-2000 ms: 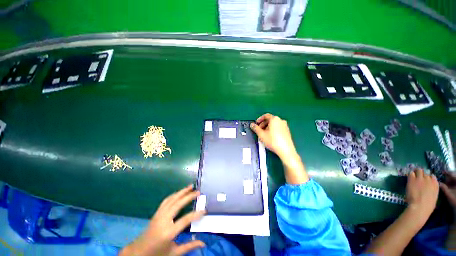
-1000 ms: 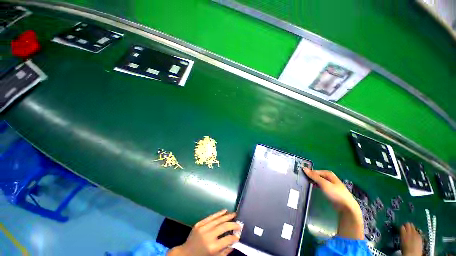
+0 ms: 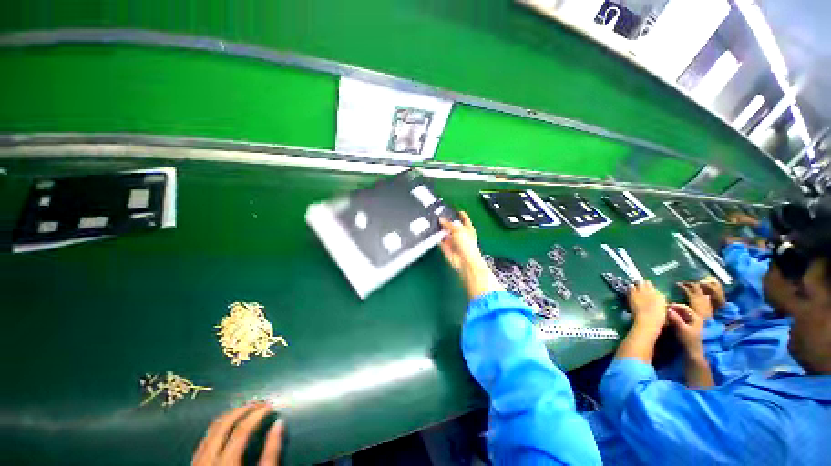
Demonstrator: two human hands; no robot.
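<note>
A black tablet back cover (image 3: 383,214) with pale patches lies tilted on its white backing sheet (image 3: 369,273) in the middle of the belt, near the far edge. My right hand (image 3: 463,244) is stretched out and grips the cover's right side. The sheet's left edge is blurred. My left hand (image 3: 239,439) is at the bottom edge, partly cut off, with a dark object at its fingers that I cannot make out. A pile of small cream parts (image 3: 246,333) and a smaller pile of dark-and-cream parts (image 3: 171,389) lie at the left.
Other covers lie on the belt (image 3: 100,300) at the left (image 3: 91,209) and right (image 3: 521,209). Grey camera trim pieces (image 3: 524,280) and a perforated strip (image 3: 579,333) lie right of my arm. Neighbours in blue smocks work at the right. A picture sheet (image 3: 392,123) hangs on the green wall.
The cover and its sheet have moved away from me towards the far edge and turned, with my right hand on them. My left hand has come off the cover. The view has swung.
</note>
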